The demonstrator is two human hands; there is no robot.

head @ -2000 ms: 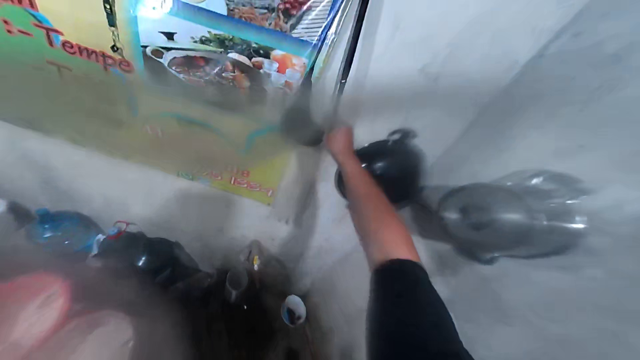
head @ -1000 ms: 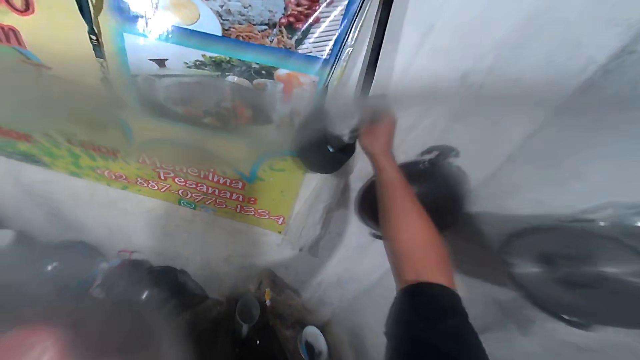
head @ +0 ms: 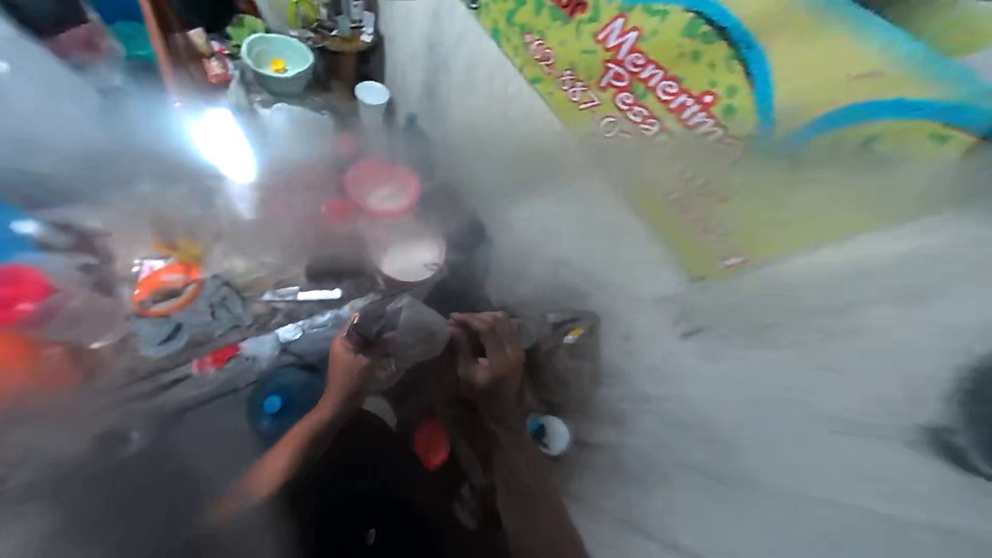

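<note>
A crumpled, clear plastic bag (head: pixel 418 329) is held up in front of my body, blurred by motion. My left hand (head: pixel 358 364) grips it from the left side, near its darker end. At the bag's right edge is my right hand (head: pixel 490 349), its fingers bent; whether they pinch the bag cannot be made out. Behind the bag stands a round container with a pale top (head: pixel 412 257), and a pink plastic basin (head: pixel 381 186) is farther back.
A cluttered table holds an orange ring-shaped thing (head: pixel 167 289) and a pale green bowl (head: pixel 277 63). A blue water jug (head: pixel 283 404) is below left, a small white cup (head: pixel 552 435) below right. A wall with a yellow banner (head: pixel 697 194) rises at the right.
The view has swung left and down. My right arm was raised toward dark pans at the wall; that hand is now low beside the bag. My left hand and the bag have come into view.
</note>
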